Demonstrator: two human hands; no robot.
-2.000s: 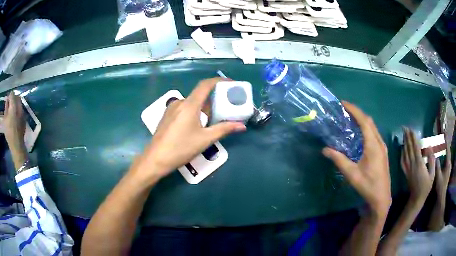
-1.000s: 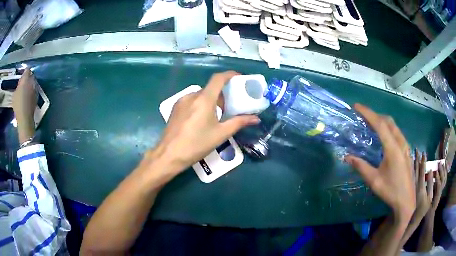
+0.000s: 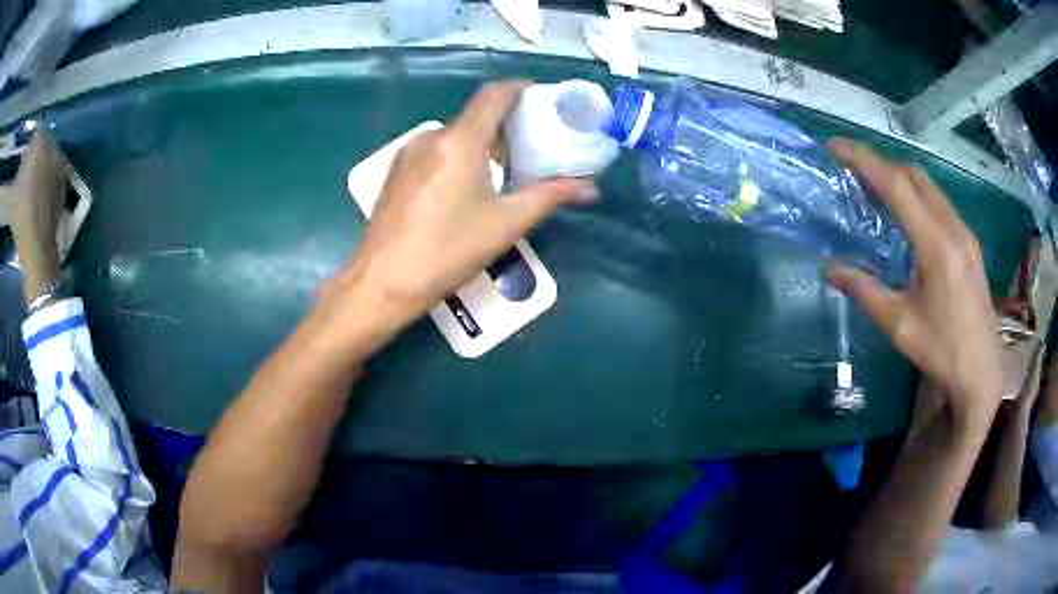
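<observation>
My left hand (image 3: 435, 215) holds the white dispenser bottle (image 3: 557, 149), its round hole turned up and to the right. My right hand (image 3: 928, 279) holds the base end of the clear bluish refill bottle (image 3: 772, 174). The refill bottle is tilted, with its blue neck (image 3: 632, 115) touching or very close to the dispenser's hole. I cannot see whether liquid flows. A white cover (image 3: 493, 308) lies on the green surface, partly hidden under my left hand. The metal pump head (image 3: 846, 395) with its thin tube lies at the right, near the front edge.
A pale metal rail (image 3: 696, 56) runs along the far side, with a crumpled white piece (image 3: 611, 44) on it. Part of a second white container (image 3: 422, 17) and stacked covers (image 3: 748, 14) show at the top. A person's hand (image 3: 41, 209) is at left; another person's hand is at right.
The dispenser has tipped toward the refill bottle, whose neck has come to its hole. The pump head now lies at the right, away from the cover. The view has shifted.
</observation>
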